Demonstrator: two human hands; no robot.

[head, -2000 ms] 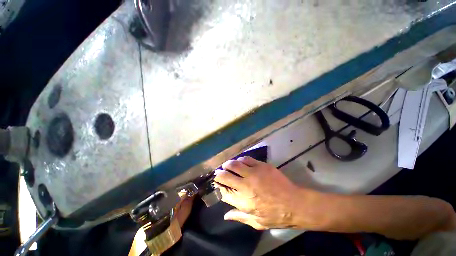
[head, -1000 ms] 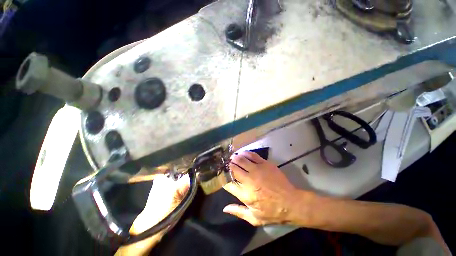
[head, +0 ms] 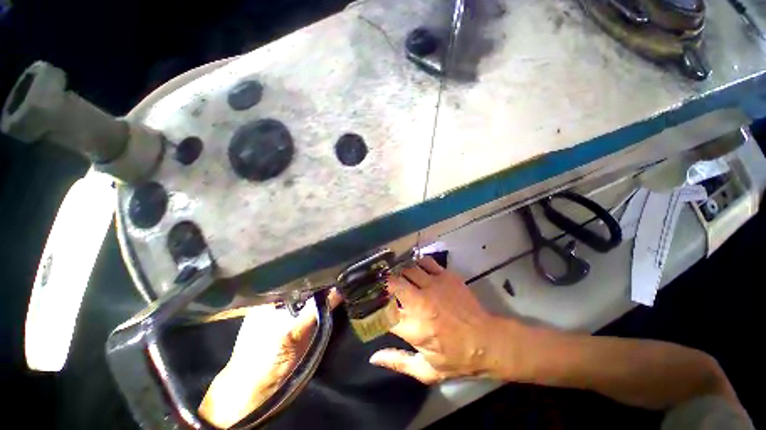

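Dark fabric (head: 357, 382) lies on the bed below the needle area and spills toward the front edge. My right hand (head: 437, 323) lies flat on the dark fabric just right of the needle area, fingertips close together, thumb apart. A small dark pointed piece (head: 438, 255) shows beyond its fingertips. My left hand (head: 273, 348) is left of the needle area, partly hidden behind the curved metal guard (head: 315, 361); its fingertips are hidden. A yellowish ribbed block (head: 375, 323) sits between the hands. The presser foot and needle tip are hidden.
The white machine head (head: 386, 143) with a blue stripe fills the upper middle. Black-handled shears (head: 558, 260) and white paper templates (head: 657, 239) lie to the right. A tiny dark scrap (head: 509, 288) lies near the shears. A white lamp (head: 67, 277) and grey post (head: 84, 126) are left.
The view has shifted, so the machine's left end and my left hand show more. Less of the dark piece shows beyond my right fingertips. My right hand stays beside the needle area.
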